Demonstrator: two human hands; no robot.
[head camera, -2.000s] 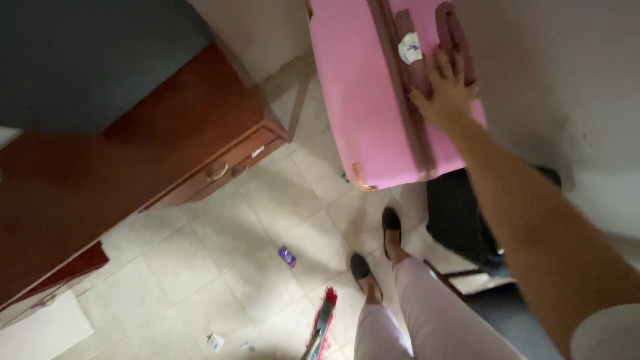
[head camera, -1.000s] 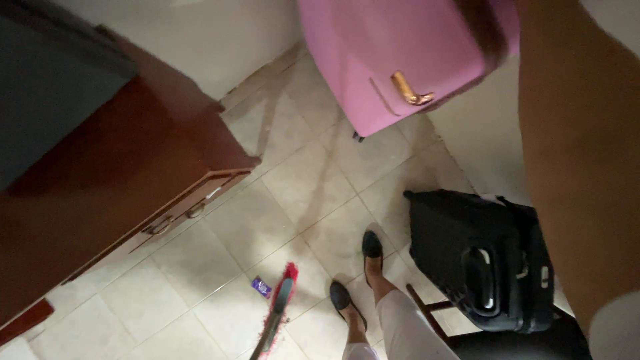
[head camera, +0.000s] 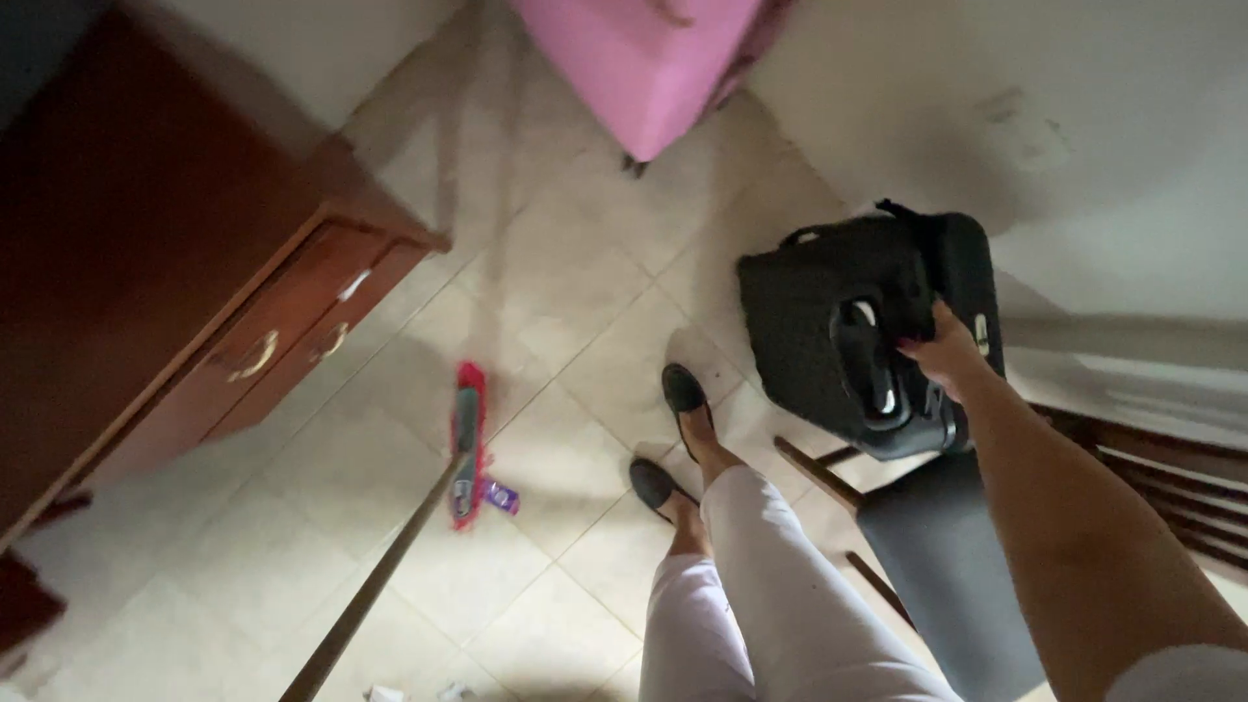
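Observation:
My right hand (head camera: 951, 353) is on the black suitcase (head camera: 799, 331), at its top beside the carry handle; the fingers are partly hidden, so I cannot tell whether they grip it. The suitcase stands on the tiled floor to the right of my feet. A broom (head camera: 468, 429) with a red-edged head lies against the floor at the left, its stick (head camera: 375, 585) running down out of the frame. Touching or close beside the broom head is a purple wrapper (head camera: 501, 496). My left hand is not in view. The lower corner of a pink suitcase (head camera: 639, 88) shows at the top.
A reddish-brown wooden dresser (head camera: 224, 341) with metal drawer pulls fills the left side. A chair with a grey seat (head camera: 941, 556) stands at the lower right, near the black suitcase. Bits of white litter (head camera: 385, 693) lie at the bottom edge. A pale wall (head camera: 1121, 146) bounds the right.
My right hand was on the pink suitcase two seconds ago and is now on the black one. The broom head has moved up against the purple wrapper. The view has shifted.

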